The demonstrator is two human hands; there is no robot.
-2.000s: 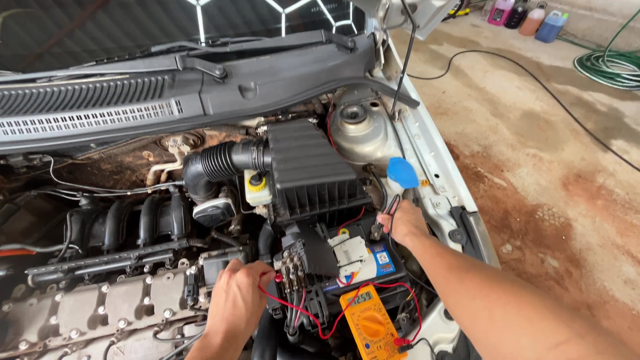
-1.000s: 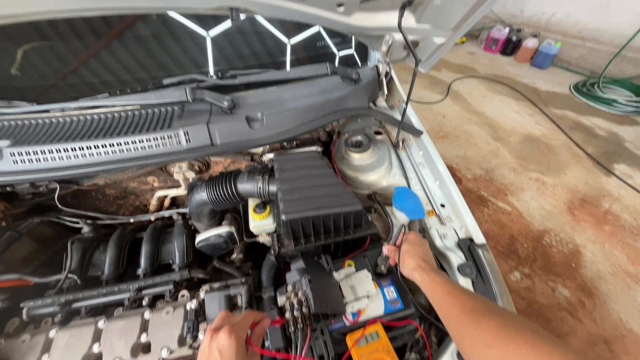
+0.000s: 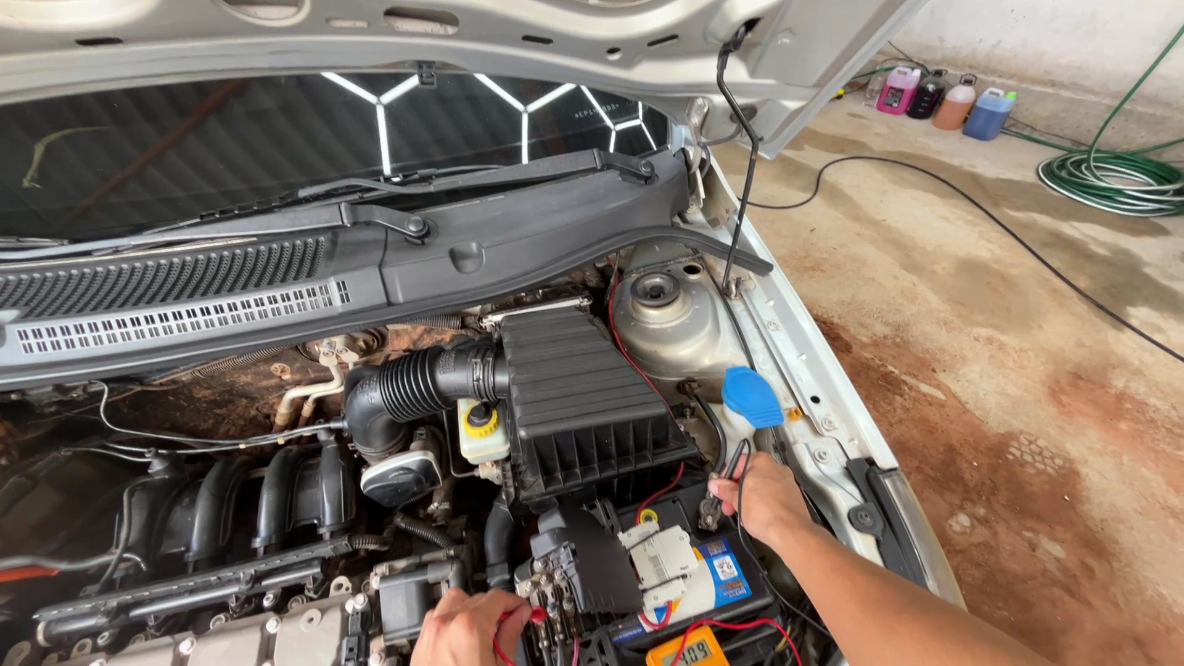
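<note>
My right hand (image 3: 763,495) grips a black test probe (image 3: 738,464) and holds its tip at the battery terminal clamp (image 3: 709,511). My left hand (image 3: 470,627) pinches a red test probe (image 3: 536,614) beside the fuse and cable block (image 3: 555,587), left of the car battery (image 3: 726,569). Whether the red tip touches metal cannot be told. A yellow digital multimeter (image 3: 689,649) lies at the bottom edge, partly cut off, its display lit with digits. Red and black leads run near it. A white module with cable ties (image 3: 659,560) sits on the battery.
The black air filter box (image 3: 592,398) stands behind the battery. A blue washer reservoir cap (image 3: 751,398) is just beyond my right hand. A prop rod (image 3: 747,166) stands under the raised hood (image 3: 555,42). Bottles (image 3: 953,104) and a green hose (image 3: 1110,180) lie on the floor.
The view has tilted upward, bringing in more hood. Both hands stay at about the same parts, each with its probe. The multimeter's displayed digits differ from those two seconds ago.
</note>
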